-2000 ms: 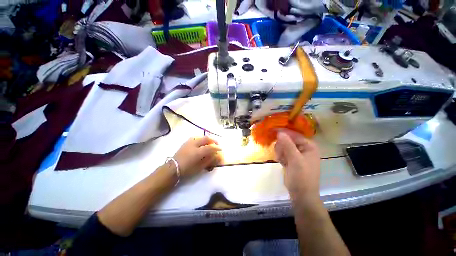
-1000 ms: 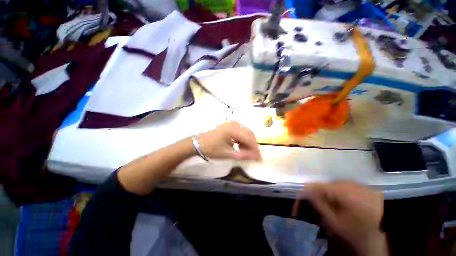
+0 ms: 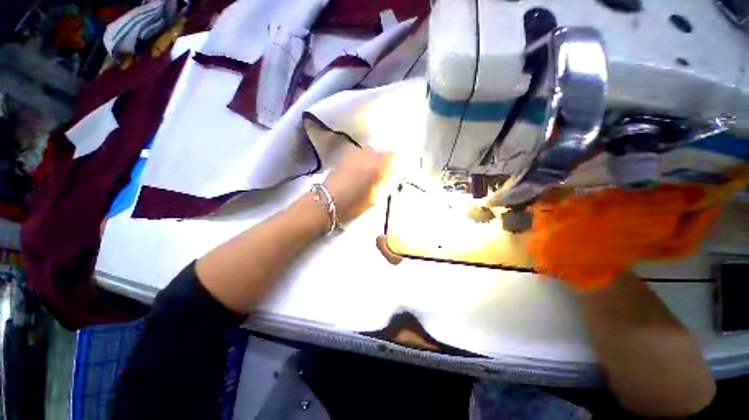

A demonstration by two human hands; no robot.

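Observation:
A large white panel (image 3: pixel 238 152) with maroon strips and edges lies on the table left of the sewing machine head (image 3: pixel 456 82). My left hand (image 3: pixel 361 179) is at the panel's right end, close to the glare by the presser foot (image 3: pixel 484 209); its fingers are washed out by the light, so its grip cannot be told. A fluffy orange tuft (image 3: pixel 624 234) hangs right of the needle area. My right forearm (image 3: pixel 645 344) reaches up behind the tuft, which hides the right hand.
A maroon cloth pile (image 3: pixel 90 189) with a white patch (image 3: pixel 92 130) lies at the left. A striped bundle (image 3: pixel 140 29) is behind it. A blue basket (image 3: pixel 103 373) is below the table at left. A dark phone (image 3: pixel 731 295) is cut off at the right edge.
The view has moved closer to the machine head. My left hand has moved from the table front to the panel's right end. My right hand has gone from the front edge to behind the orange tuft.

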